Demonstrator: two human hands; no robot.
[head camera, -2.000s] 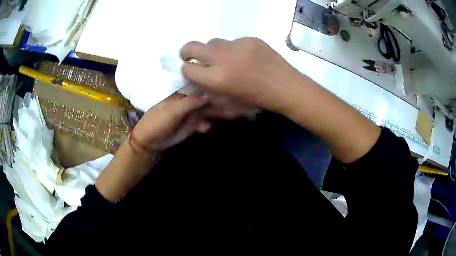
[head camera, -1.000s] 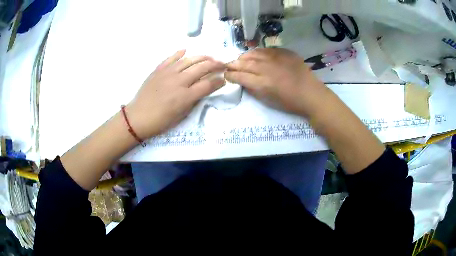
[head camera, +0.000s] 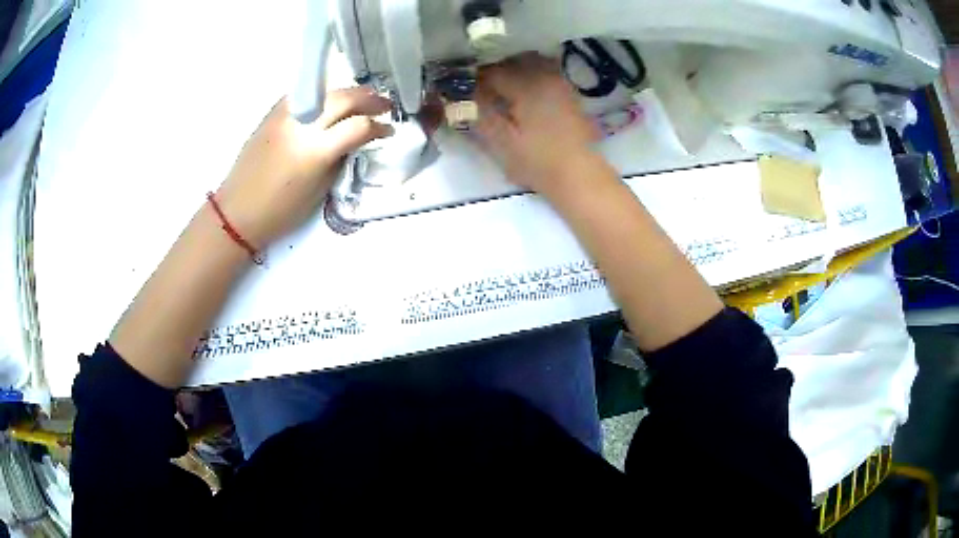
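A small white fabric piece (head camera: 394, 160) lies folded at the needle area of the white sewing machine (head camera: 673, 32). My left hand (head camera: 300, 158) rests at the piece's left side, its fingertips on the cloth beside the presser foot area. My right hand (head camera: 536, 118) is to the right of the needle area, under the machine arm, slightly blurred; its fingertips are partly hidden by the machine's parts, and I cannot tell whether it holds anything. The needle itself is not clear.
Black-handled scissors (head camera: 604, 67) and pink snips (head camera: 623, 120) lie right of my right hand. A tan ticket (head camera: 791, 187) lies further right. A printed scale (head camera: 505, 290) runs along the front edge. A yellow wire basket (head camera: 857, 490) with white cloth (head camera: 847, 368) stands at right.
The view has shifted, first from the left side to the machine, then further right. Both hands have moved with the white piece from above the lap to the needle; my right hand has parted from my left.
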